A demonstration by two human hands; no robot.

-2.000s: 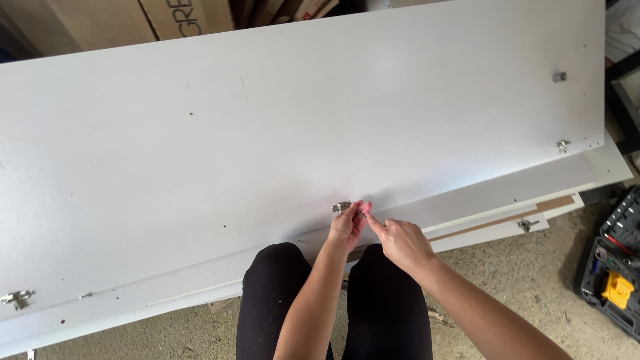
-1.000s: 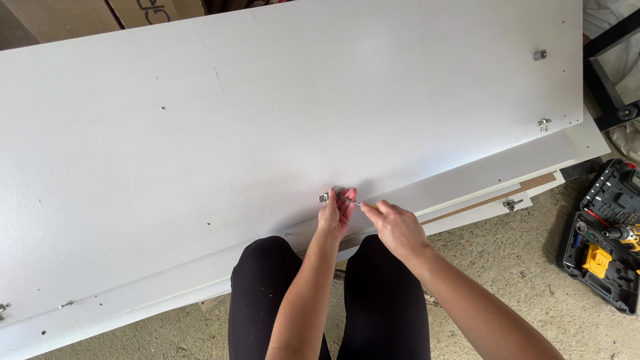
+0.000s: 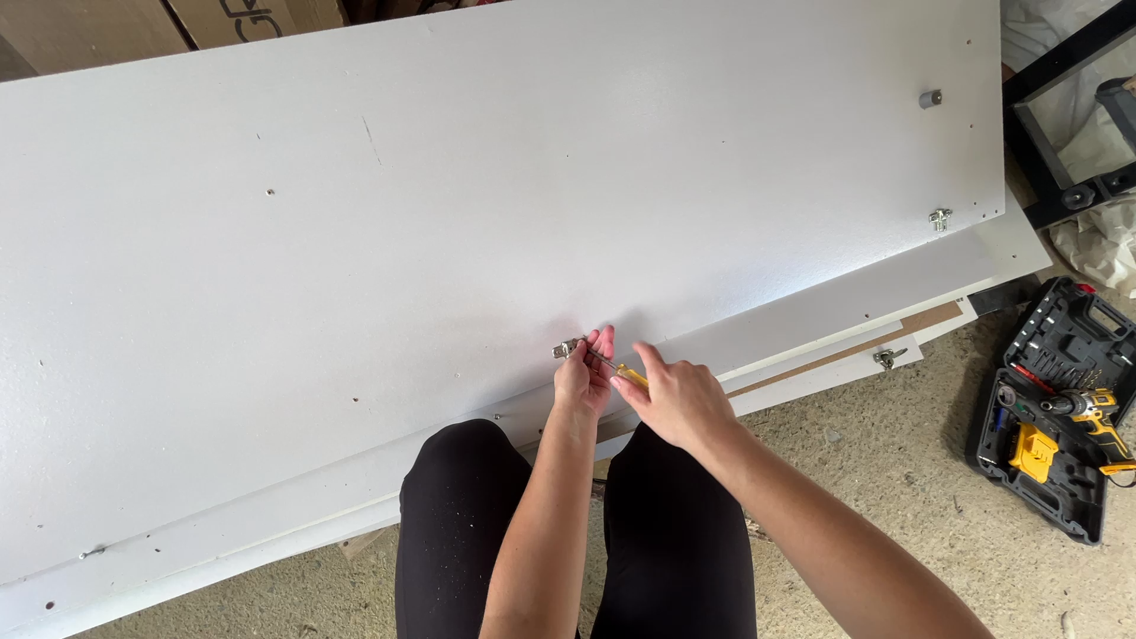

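Observation:
A large white panel point(image 3: 497, 222) lies before me, with a metal concealed hinge point(image 3: 564, 349) near its front edge. The fingers of my left hand point(image 3: 584, 377) are at the hinge and around the shaft of a screwdriver. My right hand point(image 3: 683, 395) holds the screwdriver by its yellow handle point(image 3: 633, 376), and its shaft points left toward the hinge. The tip is hard to make out among my left fingers. Another metal hinge or mounting plate point(image 3: 940, 219) sits near the panel's right end, below a small grey cylinder point(image 3: 930, 98).
More white boards point(image 3: 950, 257) lie under the panel, one bearing a metal fitting point(image 3: 887, 358). On the concrete floor at right is an open black tool case point(image 3: 1052, 444) with a yellow cordless drill point(image 3: 1093, 410). A black metal frame point(image 3: 1034, 151) stands behind it; cardboard boxes point(image 3: 98, 31) are at top left.
My right hand has drawn back slightly from my left hand, and the screwdriver's yellow handle now shows. My left hand stays at the hinge.

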